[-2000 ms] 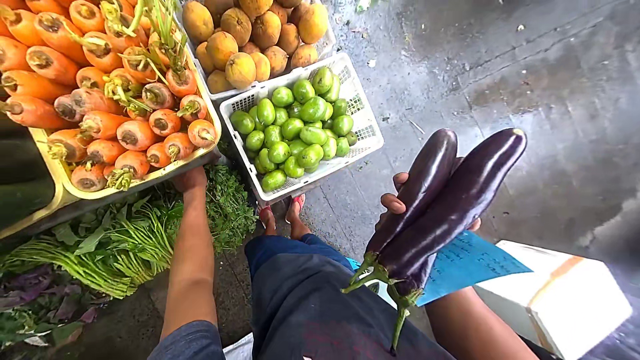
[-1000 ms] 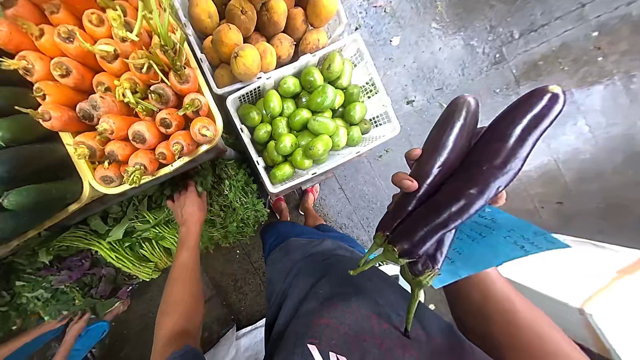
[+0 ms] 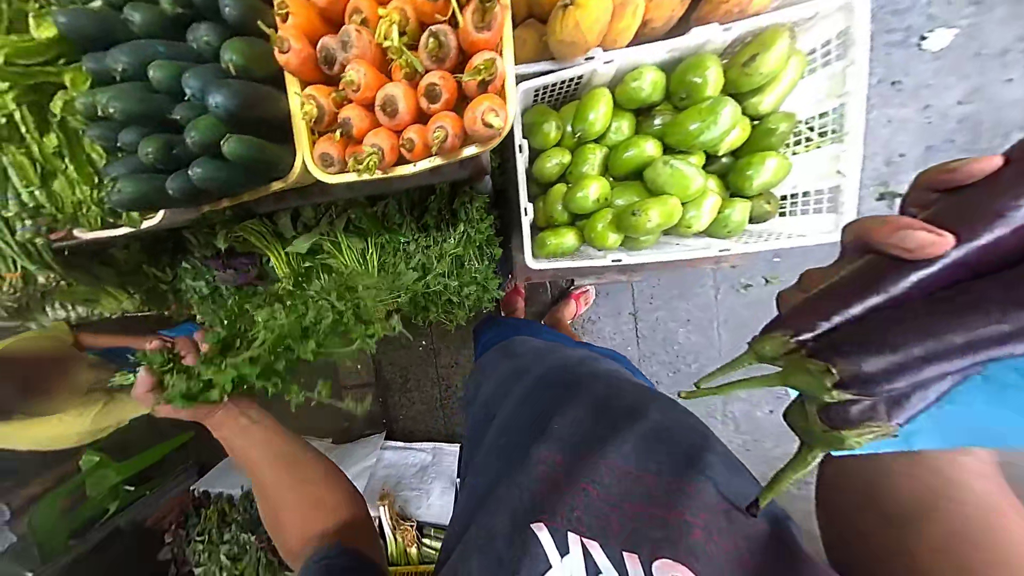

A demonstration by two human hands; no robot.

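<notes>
My left hand [image 3: 180, 372], at the left, grips a bunch of leafy green herbs [image 3: 264, 352] by its stems; the leaves spread to the right over the greens below the carrots. Several purple eggplants [image 3: 904, 312] lie in my right hand [image 3: 904, 216] at the right edge, their green stems pointing down and left. A blue sheet of paper [image 3: 960, 412] shows beneath the eggplants, against my right hand or forearm. Part of the right hand is hidden behind the eggplants.
A white plastic crate [image 3: 832, 184] holds green fruit. Left of it stand a yellow-rimmed crate [image 3: 404, 166] of carrots and dark green cucumbers or squash [image 3: 248, 100]. Leafy greens [image 3: 448, 256] lie below. Another person in a yellow shirt [image 3: 72, 408] is at the far left.
My left hand, bare among the greens one second ago, has moved left and now holds a bunch of herbs. The eggplants remain in my right hand. The view has shifted left.
</notes>
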